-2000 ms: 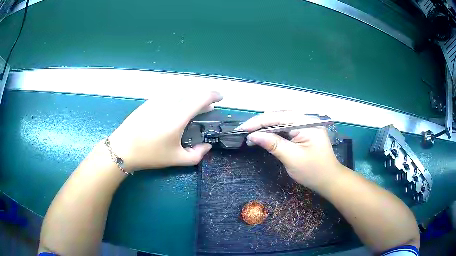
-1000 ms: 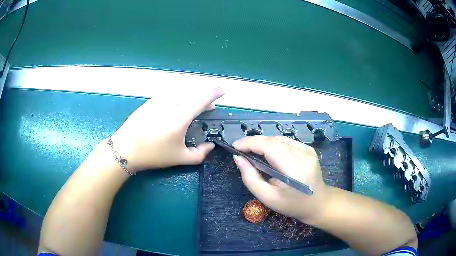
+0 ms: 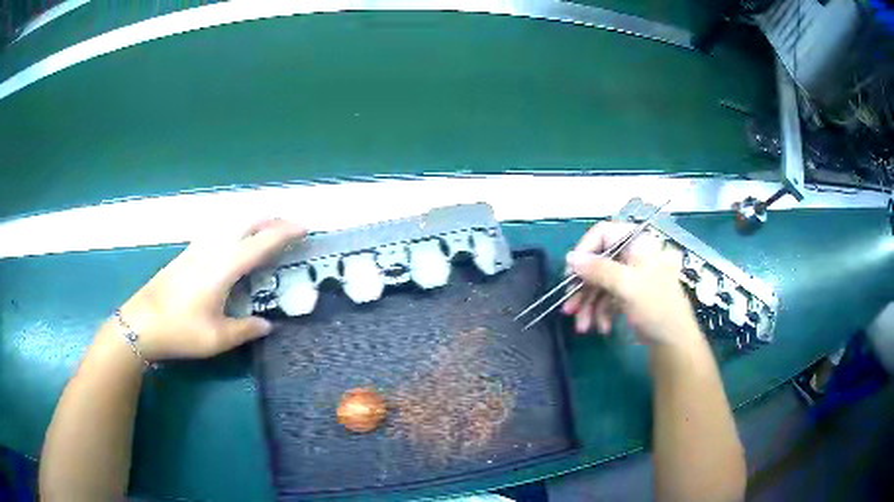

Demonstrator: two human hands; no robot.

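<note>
A long grey multi-bay part [image 3: 377, 247] lies along the far edge of the black parts tray [image 3: 561, 392], its row of pale lobes facing me. My left hand [image 3: 211, 289] grips its left end between thumb and fingers. My right hand [image 3: 627, 279] holds silver tweezers [image 3: 578, 281] over the tray's right edge, away from the part. The tweezer prongs are apart and point down-left, with nothing clearly visible between them. A copper-coloured ball [image 3: 362, 410] sits in the tray beside scattered tiny copper-coloured pieces [image 3: 456, 402].
A standing multi-bay unit [image 3: 720, 284] is at the right, just behind my right hand. A metal arm with a round knob [image 3: 751, 212] stands beyond it. A pale metal rail [image 3: 549, 192] separates the bench from the green conveyor belt [image 3: 392, 108].
My right hand has moved right, away from the part, and the tweezers have opened. The view has shifted. The part now shows its pale lobes instead of its darker openings.
</note>
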